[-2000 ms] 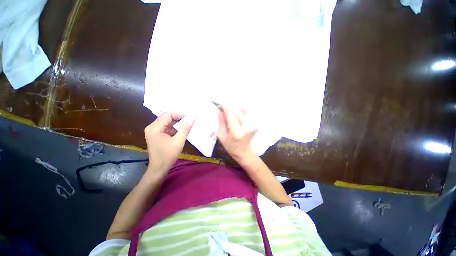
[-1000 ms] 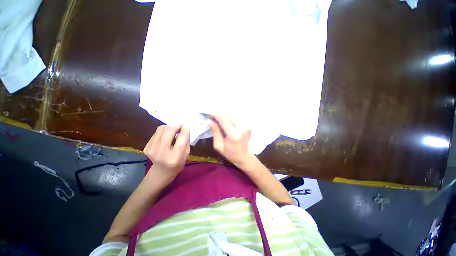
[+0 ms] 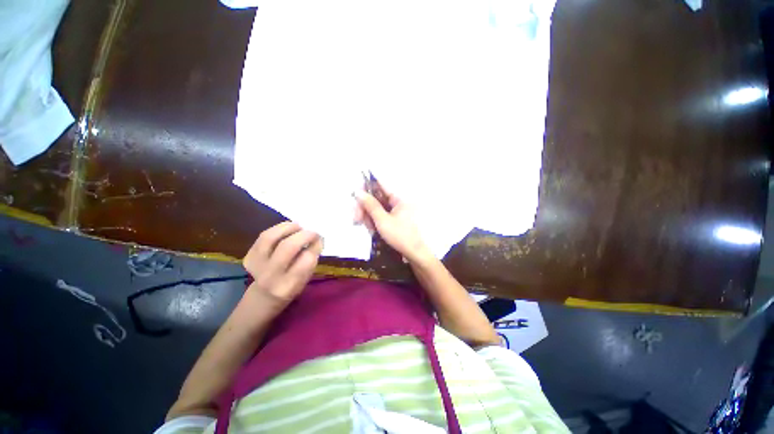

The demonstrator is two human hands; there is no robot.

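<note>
A large, overexposed white shirt [image 3: 390, 93] lies spread on the brown table, its near edge close to the table's front edge. My left hand [image 3: 284, 258] is at the shirt's lower left border, its fingertips pinching the cloth edge. My right hand [image 3: 392, 222] is to the right of it, over the lower part of the shirt. It holds small dark thread snips [image 3: 372, 181], whose tips point away from me. The rest of the snips is hidden in my fingers. Loose threads cannot be made out.
Another white garment [image 3: 32, 110] lies at the far left, beyond the seam of the brown table [image 3: 645, 169]. Below the yellow table edge, a white sheet [image 3: 530, 326] with a dark object shows at right, and a white cord [image 3: 89, 305] at left.
My hands have moved apart. My left hand has stayed low at the cloth edge. The snips now show more clearly in my right hand, and the shirt's lower corner lies flatter.
</note>
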